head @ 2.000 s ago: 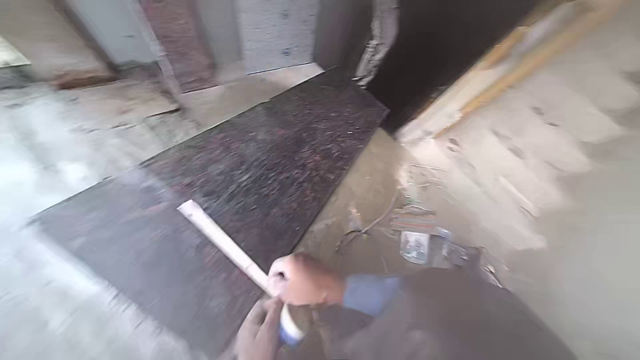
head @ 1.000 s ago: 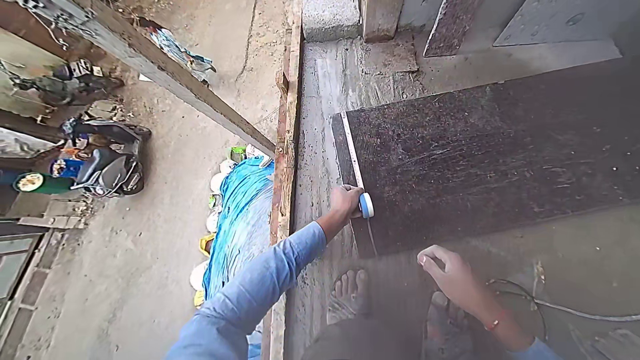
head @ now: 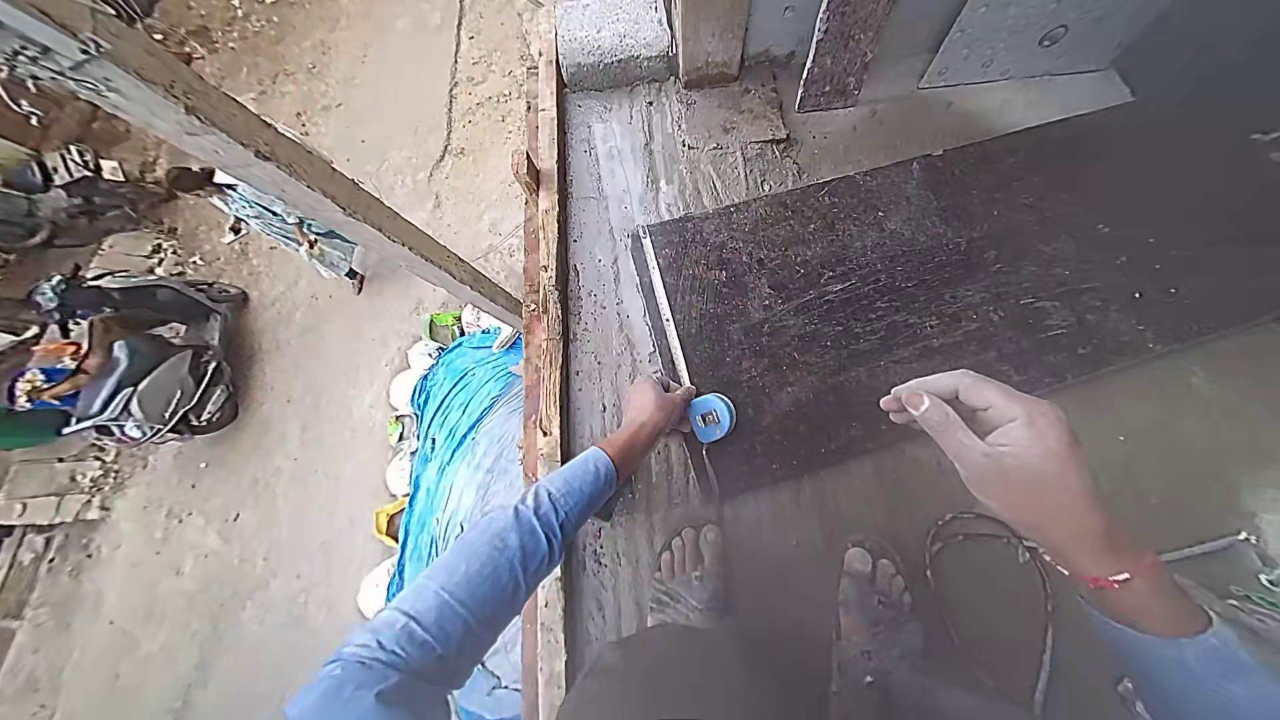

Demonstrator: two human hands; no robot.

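A dark polished stone slab (head: 880, 280) lies on the floor, slanting up to the right. Along its left end runs the pulled-out blade (head: 663, 300) of a tape measure, whose round blue case (head: 711, 418) rests near the slab's lower left corner. My left hand (head: 657, 410) grips the tape at the mouth of the case. Over the slab's lower edge hovers my right hand (head: 1000, 450), thumb and forefinger close together; whether something tiny is between them I cannot tell.
A wooden board edge (head: 545, 300) borders the floor, with a drop beyond it to the ground, a blue tarpaulin (head: 460, 400) and a parked scooter (head: 150, 370). A cable (head: 1040, 600) loops by my bare feet (head: 690, 570). Stone pieces (head: 845, 50) lean at the back.
The view has swung strongly since two seconds ago, when both hands were together at the tape. My hands are now apart, and the blade lies along the slab's end.
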